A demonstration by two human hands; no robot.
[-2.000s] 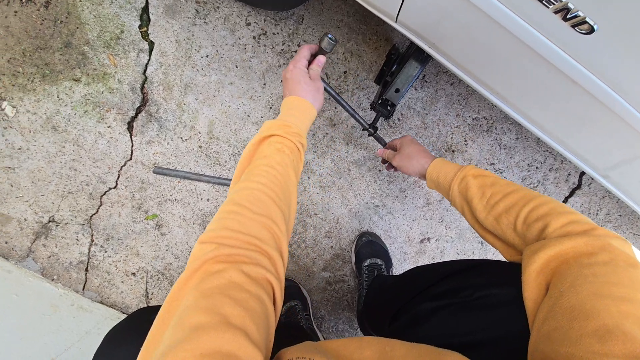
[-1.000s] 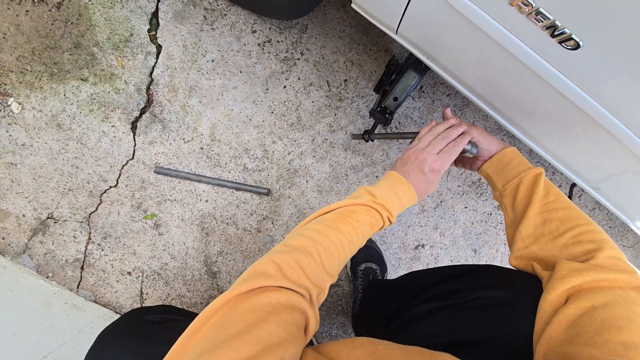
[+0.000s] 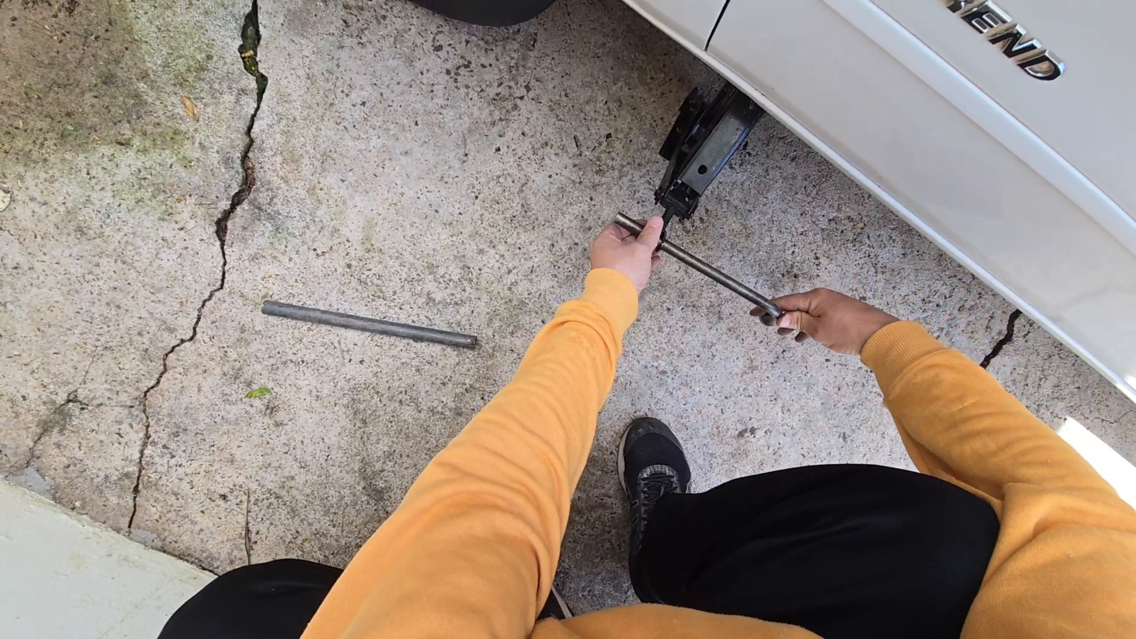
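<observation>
A black scissor jack stands under the sill of a white car. A metal lug wrench crosses the near end of the jack, where its screw end sits. My left hand grips the wrench's upper left end close beside the jack, thumb on top. At the wrench's lower right end, my right hand has its fingers closed around the tip. A loose grey metal pipe lies on the concrete to the left, touched by neither hand.
A black tyre shows at the top edge. Long cracks run through the concrete on the left. My black shoe is planted below the jack. A pale raised surface fills the lower left corner.
One second ago both hands were together at the wrench's right end. My left hand has since moved left to the end by the jack, and the wrench lies at a different angle.
</observation>
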